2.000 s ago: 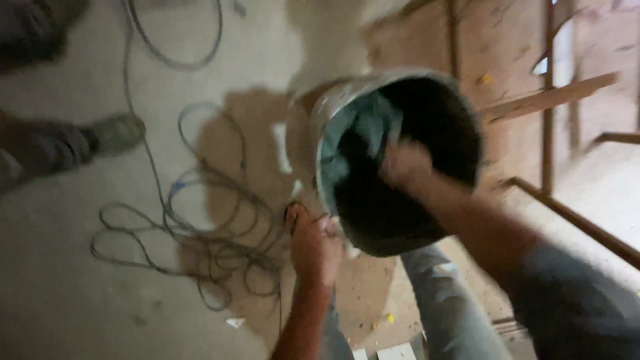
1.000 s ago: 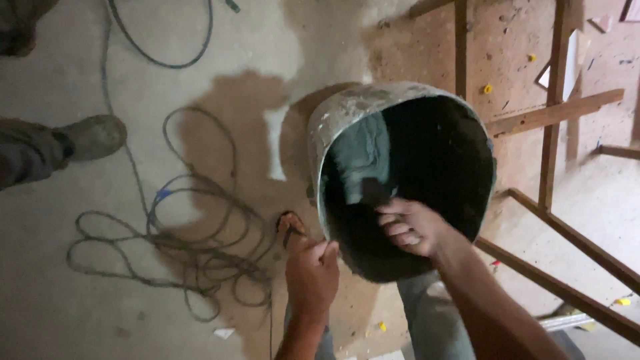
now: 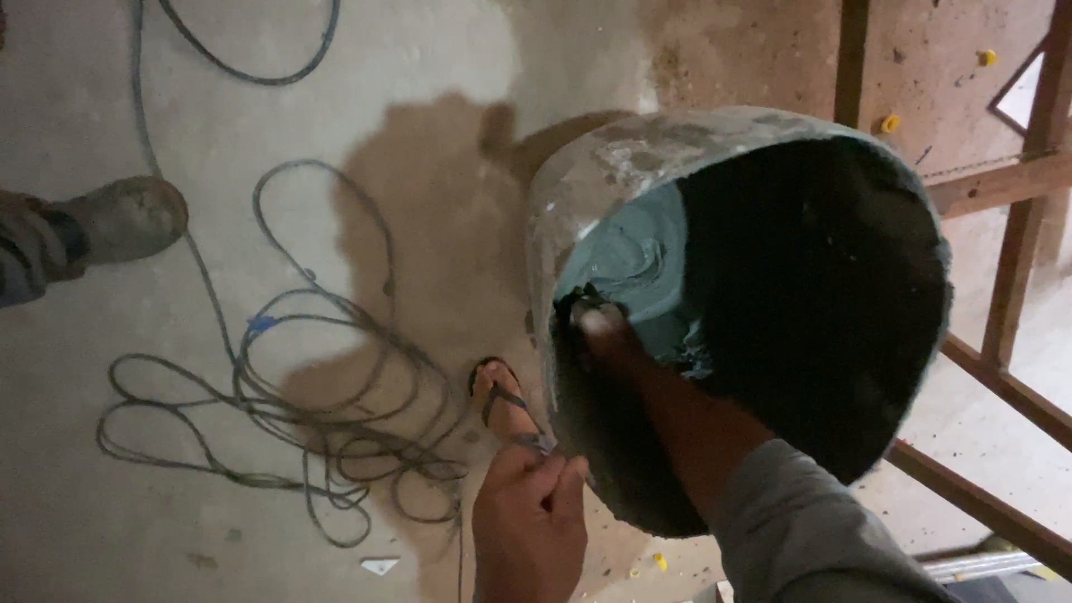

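Note:
A large mortar-caked bucket [image 3: 586, 176] is tilted so that its dark mouth faces me, with wet grey-green mortar [image 3: 641, 251] along the inner wall. Deep inside it, my right hand [image 3: 599, 327] is closed at the edge of the mortar on something dark that is mostly hidden, perhaps a tool's handle. My left hand [image 3: 532, 511] is closed beside the bucket's near left rim, fingers pinched on a small greyish thing, possibly part of the handle; what exactly it grips is hard to see.
Tangled cable [image 3: 335, 402] lies on the concrete floor left of the bucket. Another person's shoe [image 3: 134, 219] is at the far left. A foot in a flip-flop [image 3: 500, 394] stands close to the bucket. Metal frame bars [image 3: 997, 402] run along the right.
My right hand has moved left and deeper into the bucket, to the lower edge of the mortar. My left hand stays beside the rim. The bucket appears larger in view.

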